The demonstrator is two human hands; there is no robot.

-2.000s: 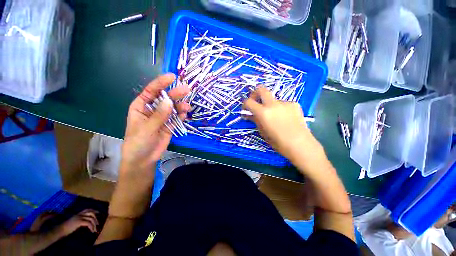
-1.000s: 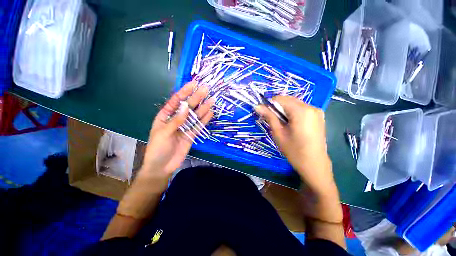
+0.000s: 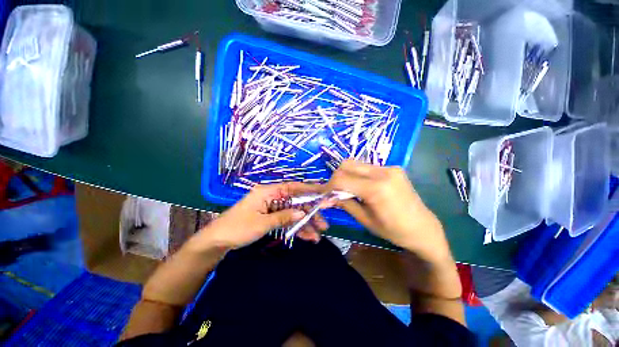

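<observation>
My left hand [image 3: 261,215] holds several slim silver-white metal parts [image 3: 303,222] with reddish ends, at the near edge of the blue tray [image 3: 213,135]. My right hand [image 3: 370,196] meets it there, its fingers closed around the pin end of a part that also lies across the left fingers. A dark tip, likely a small tool, shows just above the right fingers; most of it is hidden. The tray holds many loosely heaped parts [image 3: 271,101].
A clear box [image 3: 366,39] of parts stands beyond the tray. Clear open bins [image 3: 502,112] with few parts stand right, a lidded clear box [image 3: 47,81] left. Loose parts [image 3: 199,73] lie on the dark green bench [image 3: 149,122]. Bottom right, a person in white [image 3: 516,315].
My left hand has come right and down from the tray's left side with its parts. My right hand has moved from over the heap to meet it at the near rim.
</observation>
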